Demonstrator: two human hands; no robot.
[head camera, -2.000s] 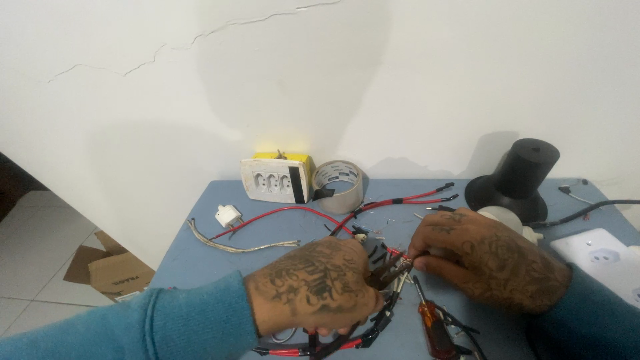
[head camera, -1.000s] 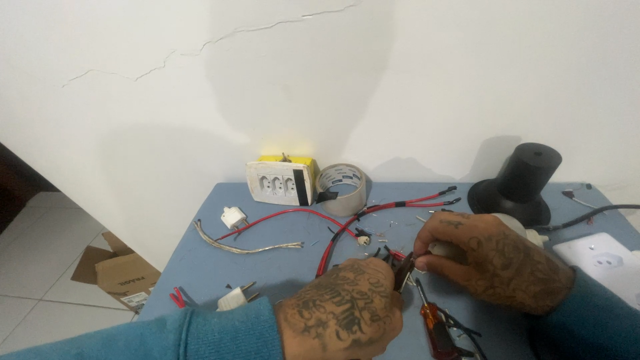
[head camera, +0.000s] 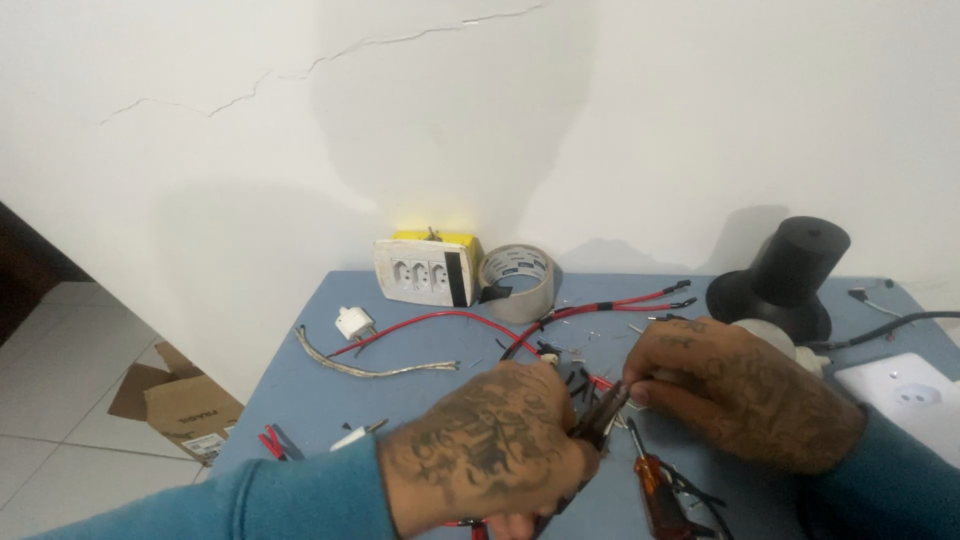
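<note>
My left hand (head camera: 495, 439) is closed around a pair of pliers (head camera: 598, 420), whose jaws point up and right. At the jaw tips, my right hand (head camera: 735, 382) pinches a small piece with thumb and forefinger; the fingers hide most of it. Just below lies a screwdriver with an orange handle (head camera: 660, 499). Red wires with black ends (head camera: 600, 306) curve across the tabletop behind my hands, beside a red cable (head camera: 442, 313) and a twisted pale cable (head camera: 375, 370). Short wire offcuts are scattered around the pliers.
Along the wall stand a socket box (head camera: 421, 271), a roll of tape (head camera: 525, 296) and a black cone-shaped object (head camera: 795, 274). A white plug (head camera: 355, 322) lies left, a white socket plate (head camera: 907, 397) right. An open cardboard box (head camera: 191, 409) is on the floor beside the blue table (head camera: 300, 397).
Compared with two seconds ago, my left hand is lower, and a white plug is visible beside its wrist. The pliers remain in my left hand, close to my right fingertips.
</note>
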